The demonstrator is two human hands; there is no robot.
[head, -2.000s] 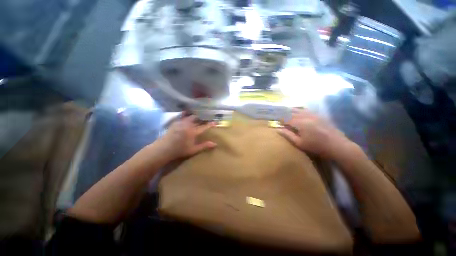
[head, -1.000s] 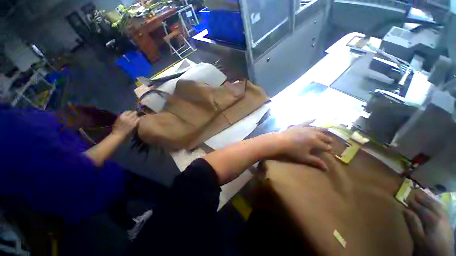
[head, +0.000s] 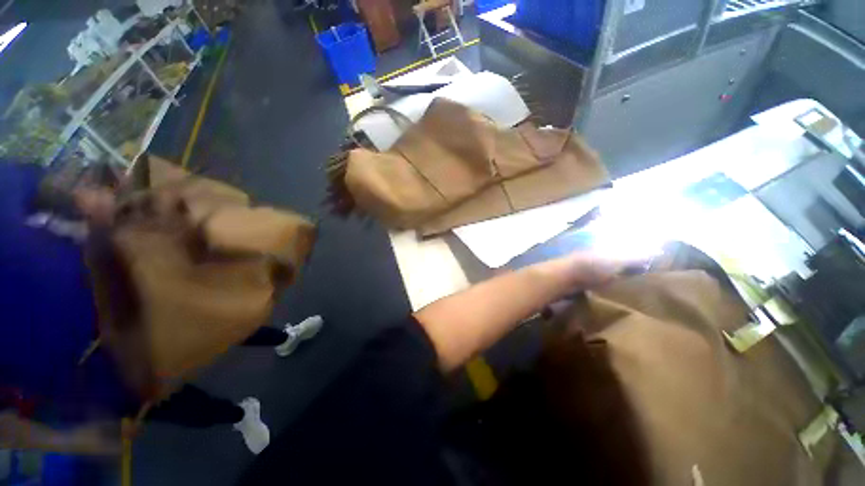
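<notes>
A tan-brown bag body point(head: 683, 361) lies at the lower right, its near edge hanging over the table's front. Yellow-edged template pieces point(head: 755, 332) lie on its far right part. My left hand point(head: 599, 270) is at the bag's upper left edge, blurred and partly washed out by glare; its fingers cannot be made out, so its hold is unclear. My right hand is not in view.
A heap of brown bags point(head: 465, 171) lies on white sheets on the side table point(head: 432, 275) at centre. A person in blue point(head: 43, 285) stands at left, holding a brown bag point(head: 190, 275). A blue bin point(head: 347, 54) stands on the floor behind.
The view has turned left. My left hand has moved from the bag's top to its upper left edge. My right hand has left the picture. The other person now holds a bag at left.
</notes>
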